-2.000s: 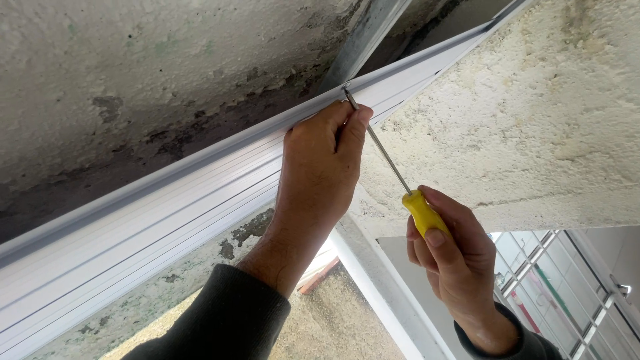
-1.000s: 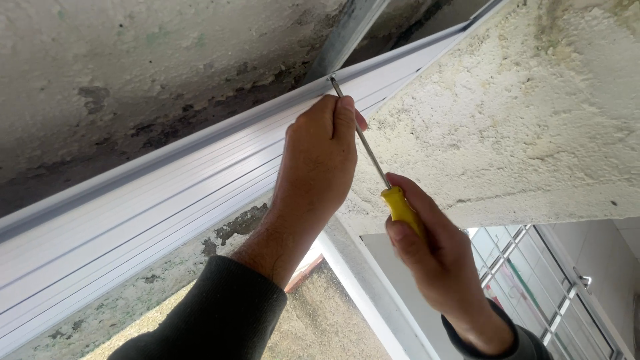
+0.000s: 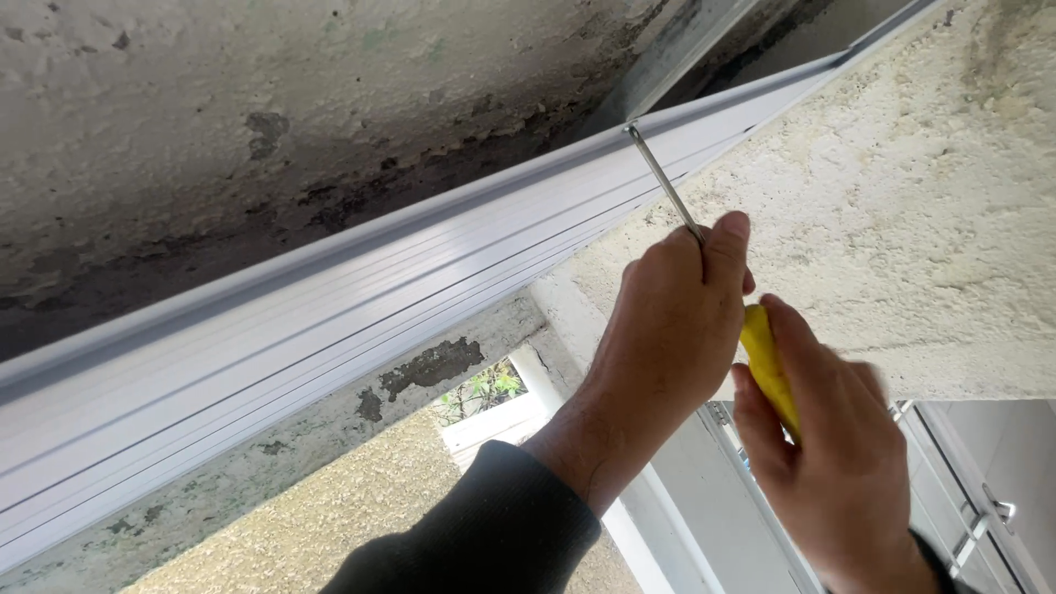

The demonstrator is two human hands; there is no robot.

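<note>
My right hand (image 3: 833, 437) grips the yellow handle (image 3: 769, 367) of a screwdriver. Around the metal shaft (image 3: 668, 181), my left hand (image 3: 681, 313) pinches between thumb and fingers, just above the handle. The shaft's tip rests at a screw head (image 3: 630, 128) on the upper edge of a white ribbed PVC ceiling panel (image 3: 445, 264). A galvanized metal profile (image 3: 676, 62) meets the panel edge behind that screw.
A rough, peeling concrete ceiling (image 3: 206, 124) lies above the panel strip. At right is a rough plastered wall (image 3: 891, 214). Lower right, a white barred door (image 3: 973, 495) with a metal handle shows below the wall.
My left hand has slid down the screwdriver shaft, away from the screw and toward the handle, so the tip and more of the shaft now show. My right hand has stayed on the handle.
</note>
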